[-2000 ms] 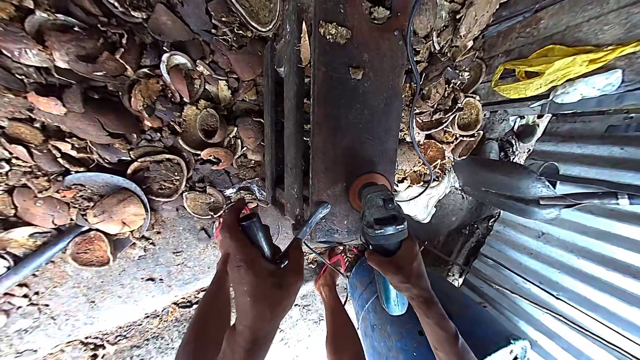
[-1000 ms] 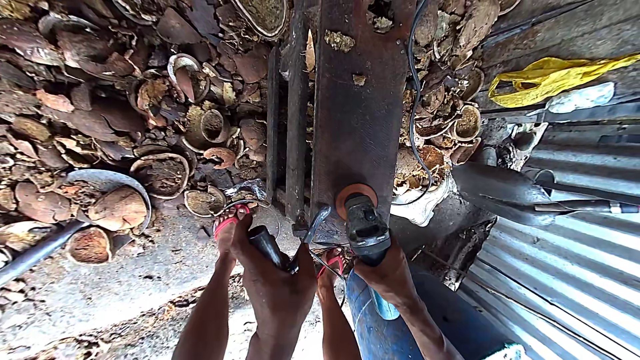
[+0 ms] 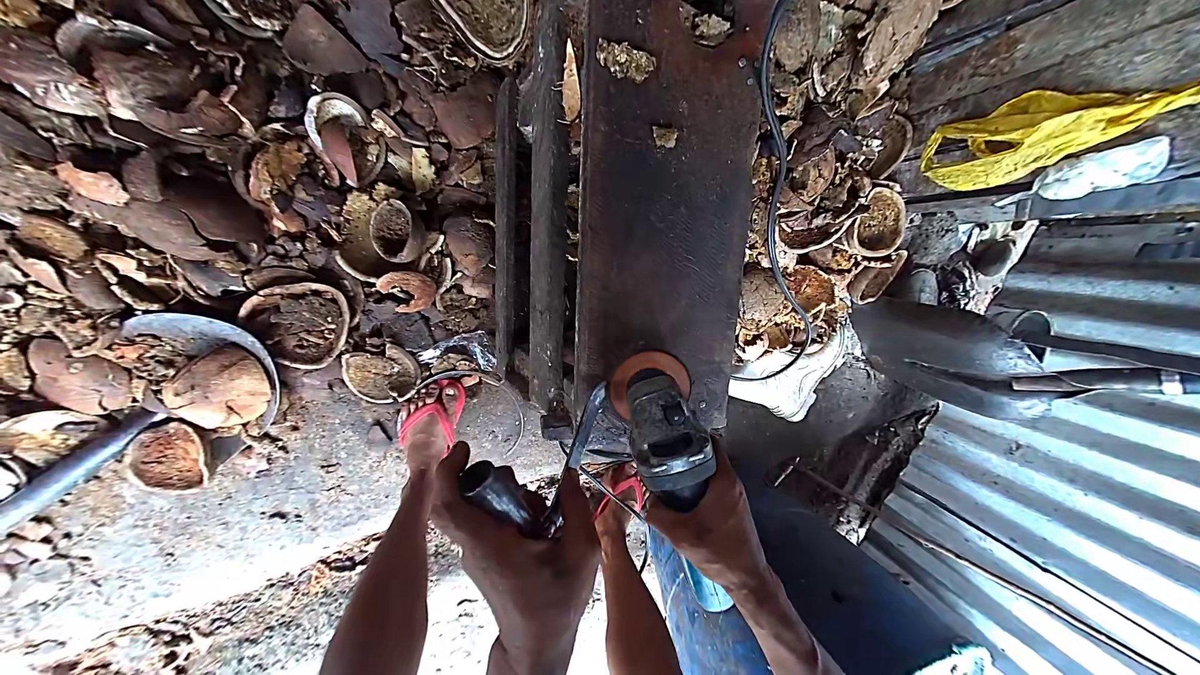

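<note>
My left hand [image 3: 530,553] is closed around a dark, tube-shaped handle [image 3: 495,494] from which a curved metal blade [image 3: 586,427] rises. My right hand [image 3: 698,525] grips the body of an angle grinder [image 3: 667,436], whose reddish-brown disc [image 3: 650,375] lies over the near end of a dark wooden bench [image 3: 666,234]. The blade's upper end is close beside the disc's left edge; whether they touch I cannot tell. The grinder's rear end, pale blue, shows below my right hand.
Coconut shells and husk pieces [image 3: 293,323] pile up left of the bench. A black cable [image 3: 776,169] runs along its right edge. A shovel [image 3: 956,356] lies at right near corrugated metal sheets [image 3: 1059,487]. My feet in red flip-flops [image 3: 436,412] are below the bench.
The grinder and my right hand have shifted left from where they were two seconds ago, bringing the disc nearer to the blade. Both hands keep their hold.
</note>
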